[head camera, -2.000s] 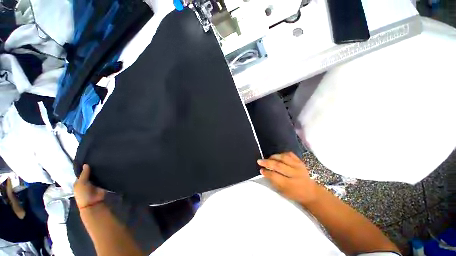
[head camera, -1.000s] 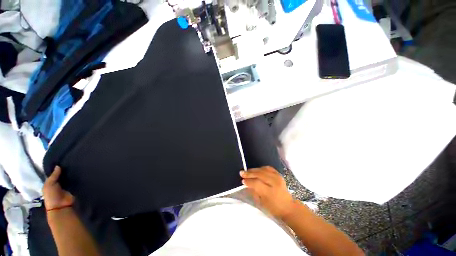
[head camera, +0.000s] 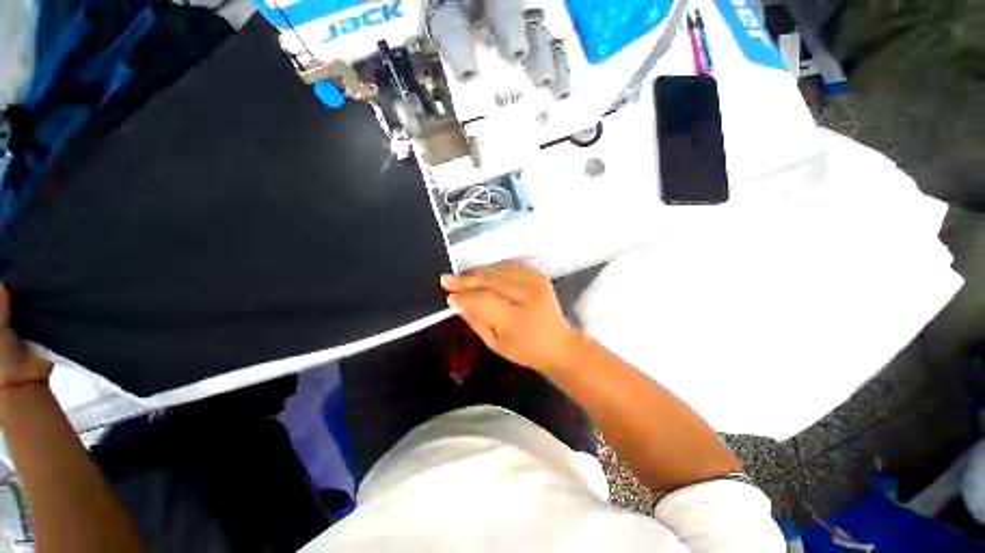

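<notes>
A large black fabric panel (head camera: 238, 227) lies over the left of the table, with a white edge strip (head camera: 313, 356) along its near side. Its right edge runs up to the presser foot and needle area (head camera: 402, 138) of the overlock machine (head camera: 367, 32), marked "JACK". My right hand (head camera: 513, 313) pinches the panel's near right corner between thumb and fingers. My left hand (head camera: 13, 351) is at the left picture edge, partly cut off, and holds the panel's left side; its fingertips are mostly hidden.
A black mobile phone (head camera: 691, 140) lies right of the machine, near pens (head camera: 700, 45). White fabric panels (head camera: 767, 292) hang right of the table. White thread (head camera: 478, 203) lies in the table's front opening. Blue and black garment pieces (head camera: 81, 81) are at upper left. A dark heap (head camera: 216, 464) is at lower left.
The panel has moved up toward the machine, and my right hand is now nearer the needle area. My left hand has moved to the left picture edge. The view has also shifted, showing more of the machine.
</notes>
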